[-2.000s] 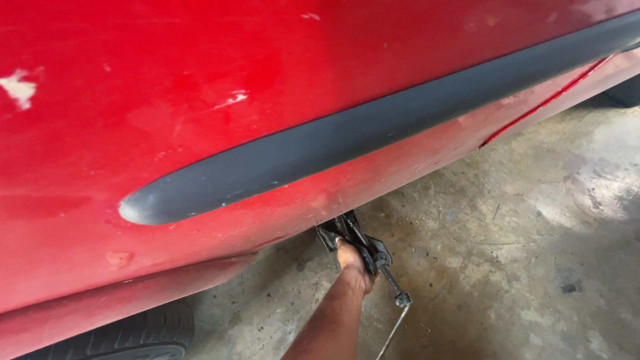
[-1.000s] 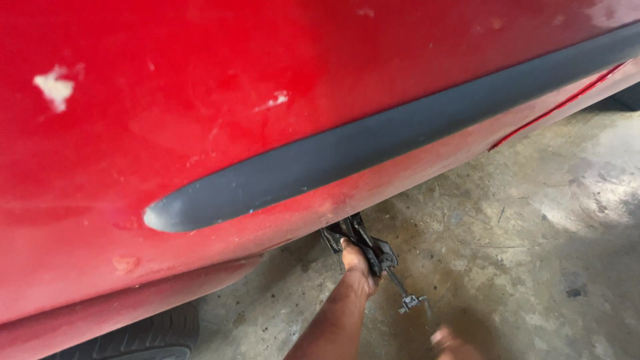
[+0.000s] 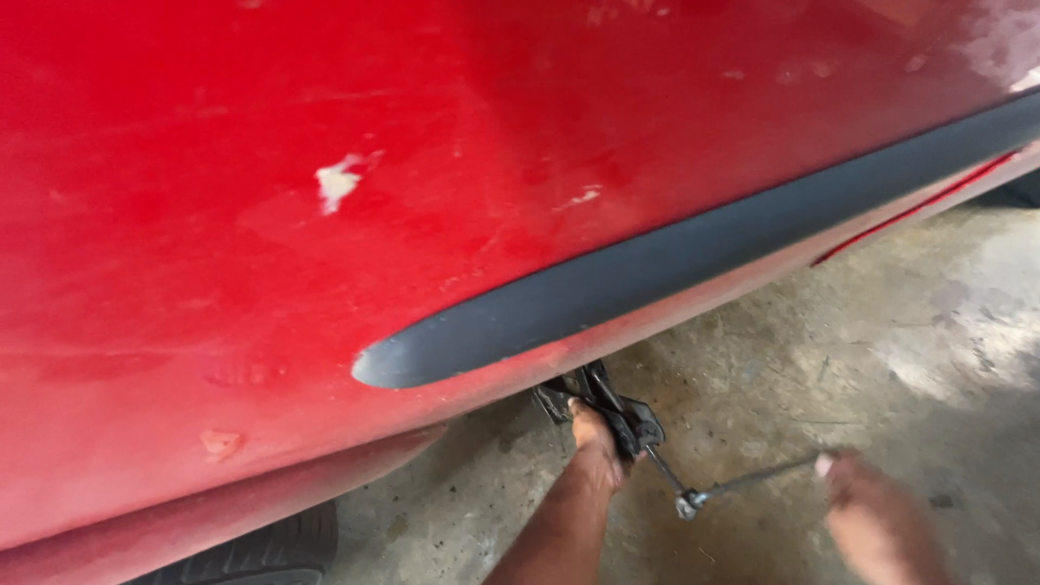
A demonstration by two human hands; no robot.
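Observation:
A black scissor jack (image 3: 621,410) stands partly under the sill of a red car (image 3: 244,268), and its top is hidden by the body. My left hand (image 3: 597,443) grips the jack's side. From the jack's near end a screw rod runs to a joint, where a thin metal crank handle (image 3: 760,473) is attached. My right hand (image 3: 869,508), blurred, is closed on the far end of that handle, to the right of the jack.
A dark plastic side moulding (image 3: 585,292) runs along the car's lower side. A tyre (image 3: 276,544) shows at the bottom left, beneath the bodywork. The stained concrete floor (image 3: 812,366) stretches out to the right of the jack.
My right hand has come into view and is on the crank handle, which has swung from pointing down to pointing right. My left hand keeps its hold on the jack.

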